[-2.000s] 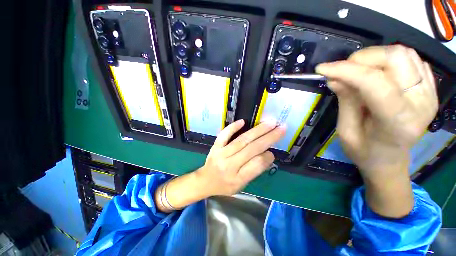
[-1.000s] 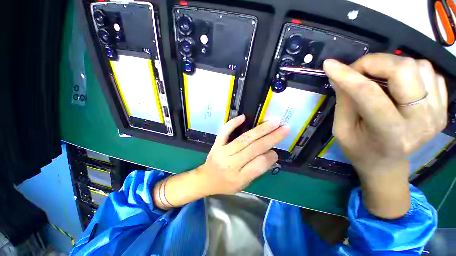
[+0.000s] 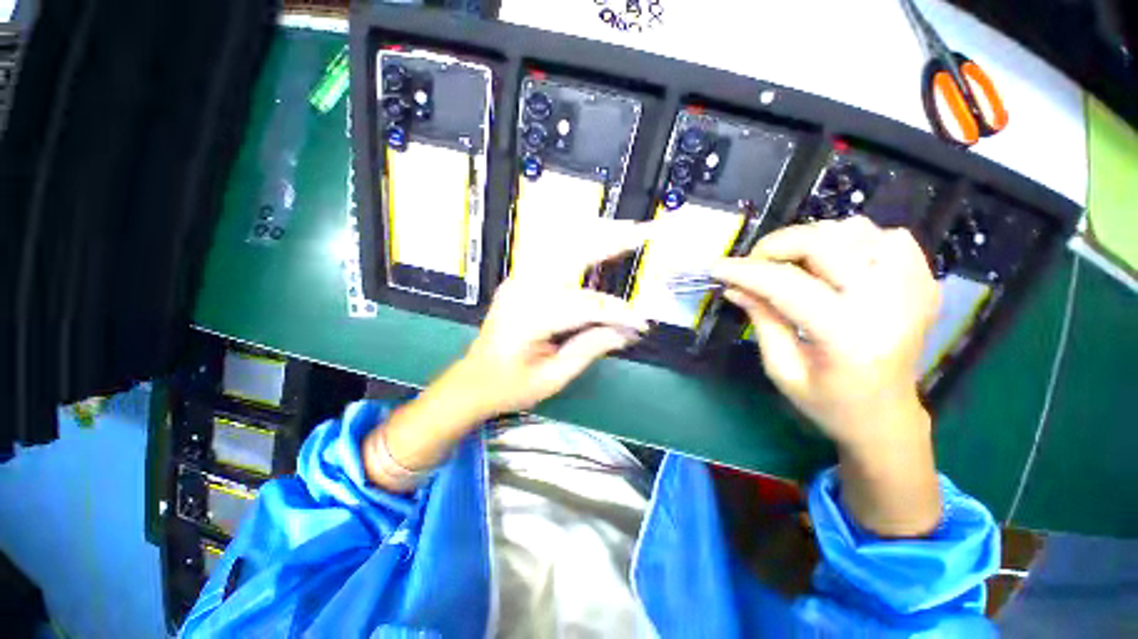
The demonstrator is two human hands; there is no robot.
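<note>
Opened smartphones lie in slots of a black foam tray [image 3: 499, 187]. The third phone from the left [image 3: 728, 156] has dark lenses at its upper left corner and a white battery with yellow edges. My right hand [image 3: 842, 325] holds thin metal tweezers [image 3: 690, 282] over this battery. My left hand [image 3: 537, 331] is raised over the gap between the second and third phones, thumb and index finger apart, tips near the tweezers. Whether a small piece is between its fingers cannot be told. My right hand covers part of the fourth phone [image 3: 874, 187].
Orange-handled scissors [image 3: 961, 97] lie on white paper behind the tray, with loose dark rings [image 3: 628, 15]. Clear film with rings [image 3: 270, 225], a perforated strip [image 3: 355, 237] and a green clip [image 3: 331, 80] are at left. Another phone tray [image 3: 237, 443] is lower left.
The view has shifted and shows more bench. My left hand has lifted off the third phone's battery and opened. My right hand has moved the tweezers from the lenses down over the battery.
</note>
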